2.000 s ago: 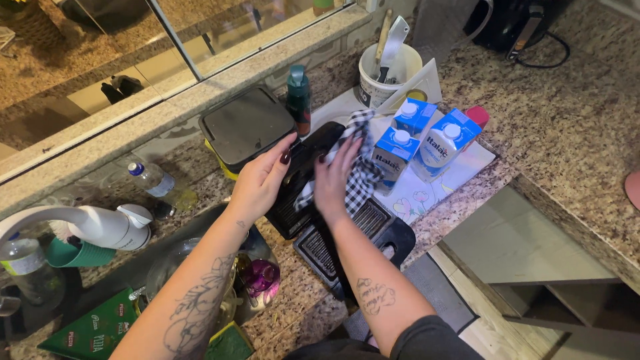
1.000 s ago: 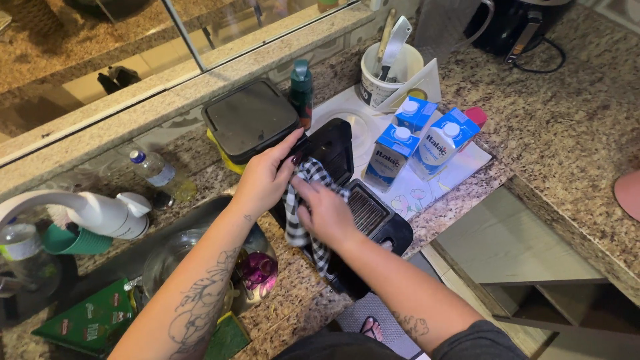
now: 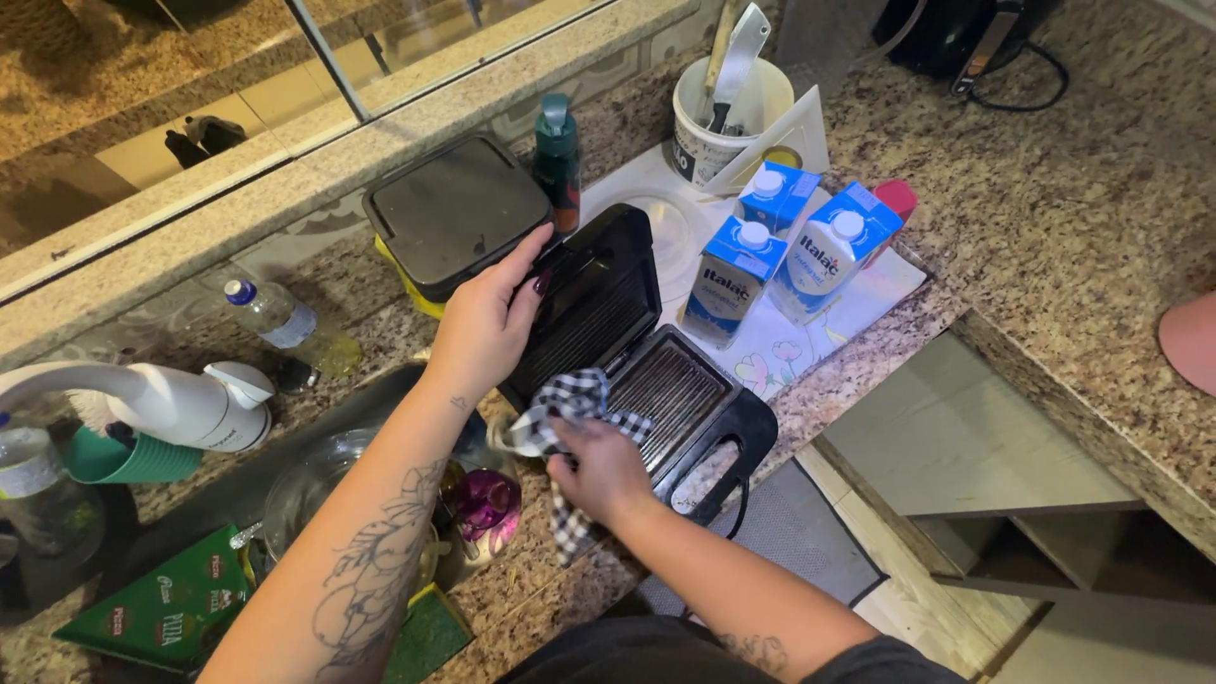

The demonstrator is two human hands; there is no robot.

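A black sandwich press [image 3: 670,399] with ridged plates lies unfolded on the granite counter beside the sink. My left hand [image 3: 494,318] is at the far edge of its raised lid, with the thumb on the near side and the fingers partly hidden. In my right hand [image 3: 603,465] is a black-and-white checked cloth [image 3: 575,394], bunched against the near side of the lower ridged plate, one end hanging toward the counter edge. The press's handle and cord point toward the lower right.
Milk cartons [image 3: 731,280] stand right of the press on a patterned mat [image 3: 788,351]. Behind are a dark lidded container [image 3: 461,214], a green bottle [image 3: 558,161] and a utensil bucket [image 3: 731,104]. Left are the faucet [image 3: 171,399], glassware in the sink, a plastic bottle [image 3: 294,328] and green packaging [image 3: 166,608].
My right hand and the cloth have moved from the raised lid down to the lower plate's side. The lower plate shows more fully. My left hand stays at the lid.
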